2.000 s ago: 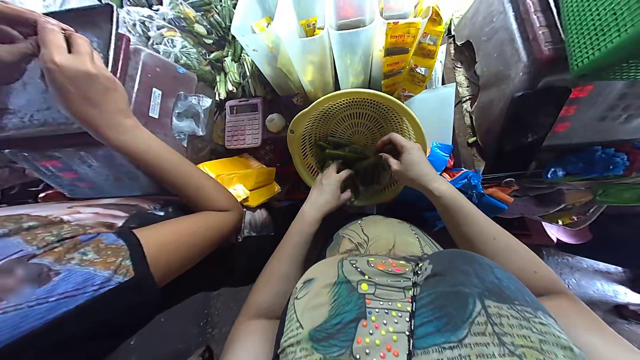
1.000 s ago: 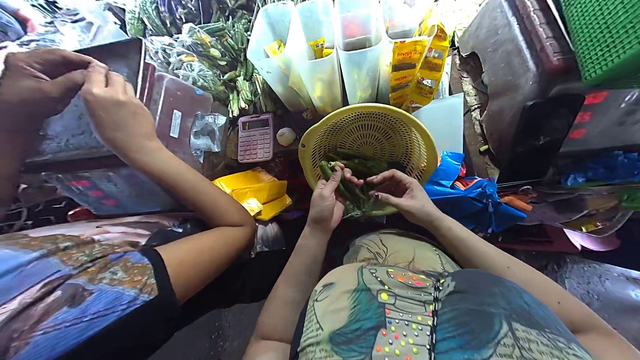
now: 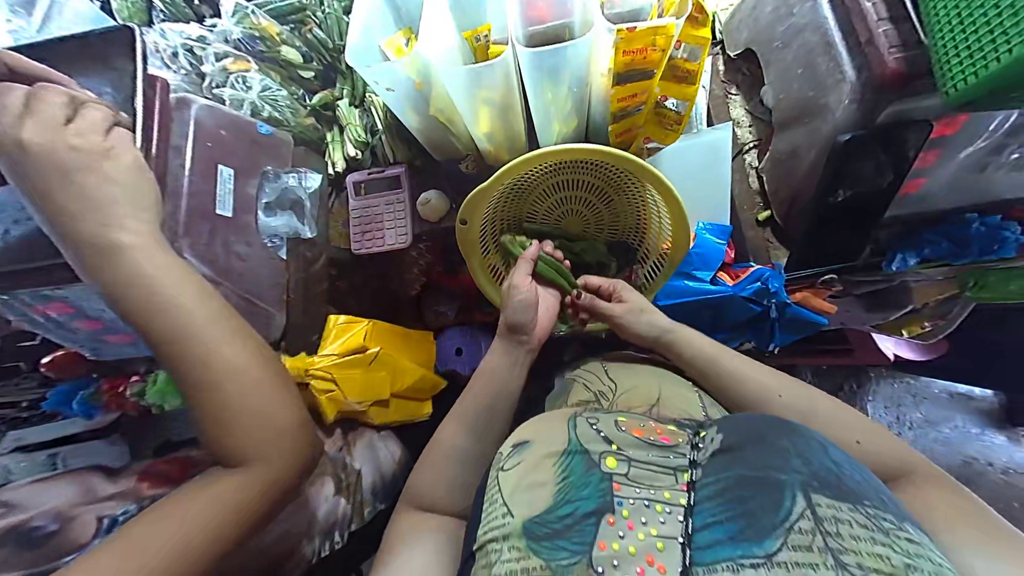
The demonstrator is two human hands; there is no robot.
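Note:
A round yellow plastic colander (image 3: 472, 216) rests in front of me, with more green pods lying in its bottom. Several long green pods, which look like okra (image 3: 552, 270), are bundled in my left hand (image 3: 532, 300) over the colander's near side. My right hand (image 3: 620, 308) has its thumb and fingertips at the lower right tips of the pods, touching them. Whether those fingers pinch a separate piece is hidden.
A pink calculator (image 3: 380, 210) and a white bulb-like item (image 3: 433, 206) lie left of the colander. Yellow (image 3: 372, 372) and blue (image 3: 732, 296) plastic bags flank it. Behind stand clear plastic holders (image 3: 488, 96) with yellow packets. Another person's arm (image 3: 208, 352) reaches across at left.
Two seconds ago both hands were down inside the colander; now my left hand holds a bundle of pods at its near side. The other person's hand has moved toward the left edge.

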